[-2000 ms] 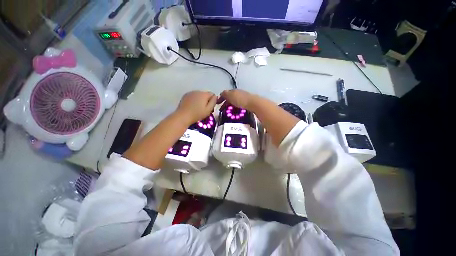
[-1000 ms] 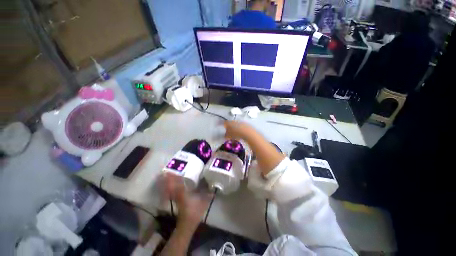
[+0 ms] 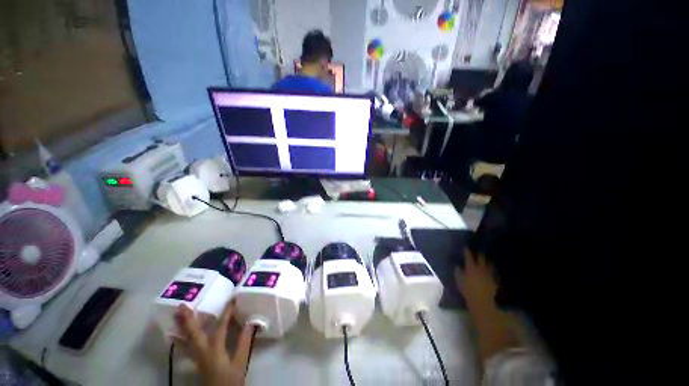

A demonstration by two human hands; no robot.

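Four white security cameras with black domes stand in a row on the bench: the leftmost (image 3: 198, 290), the second (image 3: 270, 295), the third (image 3: 340, 298) and the rightmost (image 3: 408, 283). The two left ones show pink lights; the two right ones are dark. Black cables run from their near ends. My left hand (image 3: 211, 350) is at the near ends of the two left cameras, fingers spread, touching the leftmost. My right hand (image 3: 477, 283) is at the right on the black sheet (image 3: 440, 252), blurred; whether it holds something is too dark to tell.
A monitor (image 3: 291, 136) with four dark panes stands behind. A power supply (image 3: 140, 177), white units (image 3: 183, 194) and a pink-white fan (image 3: 34, 252) are at the left. A phone (image 3: 91, 320) lies at front left. A person in blue (image 3: 306, 79) sits beyond the monitor.
The view has lifted and turned right. My right hand has left the cameras' far side and moved to the black sheet. My left hand has come down to the near ends of the left cameras.
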